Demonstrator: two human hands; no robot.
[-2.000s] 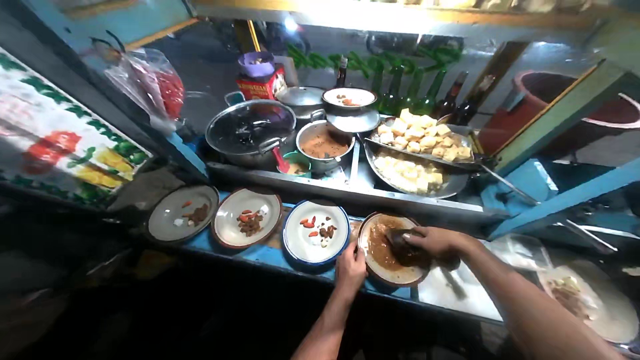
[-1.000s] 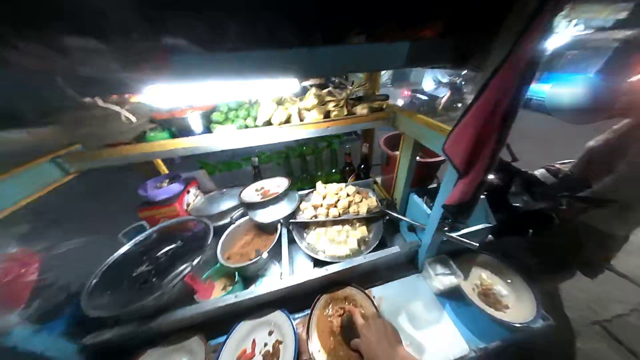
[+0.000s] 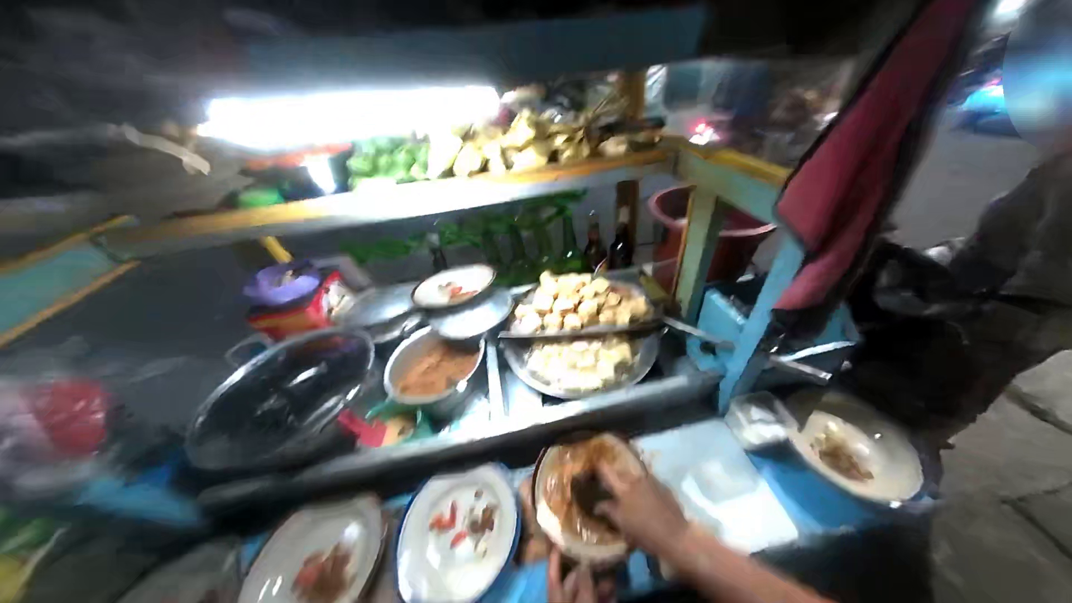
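My right hand (image 3: 630,502) is closed around a dark pestle-like tool (image 3: 590,496), pressed into brown sauce on a brown-rimmed plate (image 3: 548,511). My left hand (image 3: 574,579) is at the near lower edge of that plate, its fingers against the rim. Just left lies a blue-rimmed white plate (image 3: 456,557) with red chili pieces and brown bits. Farther left, another plate (image 3: 280,557) carries a similar reddish-brown heap. At the right, a pale dish (image 3: 896,469) holds a brown and whitish mixture. Motion blur hides the finer details of both hands.
Behind the ledge stand a pot of brown sauce (image 3: 435,373), a large lidded pot (image 3: 218,419) and a metal pan (image 3: 544,385) of pale and fried tofu-like cubes. Metal handles stick out at the right, near a blue post (image 3: 751,335). A red cloth (image 3: 846,176) hangs there.
The view has swung up and to the right since the oldest frame, bringing the lit shelf and street into sight. My right hand stays over the sauce plate.
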